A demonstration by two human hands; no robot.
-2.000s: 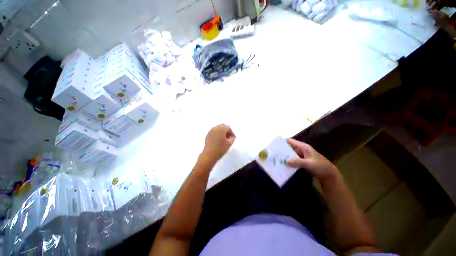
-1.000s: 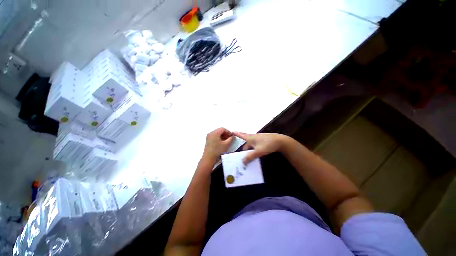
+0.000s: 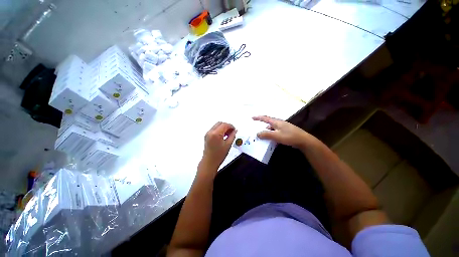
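A white retail box (image 3: pixel 256 146) with a gold dot and small print lies at the bench's front edge, one corner over the edge. My left hand (image 3: pixel 219 142) is at its left side with fingertips pinched together near the gold dot; whether they hold something thin is too small to tell. My right hand (image 3: pixel 280 131) is at the box's right side, fingers spread, fingertips on or just above its top face.
Stacked white boxes (image 3: pixel 118 84) stand back left, boxes under clear poly (image 3: pixel 83 193) front left. White units (image 3: pixel 152 47), a bag of black cables (image 3: pixel 210 54), a tape dispenser (image 3: pixel 200 25) and a calculator (image 3: pixel 230 21) lie along the wall. A brown carton (image 3: pixel 397 165) is at right.
The box has moved from over my lap onto the bench edge and turned. My right hand has opened and shifted right, away from my left hand.
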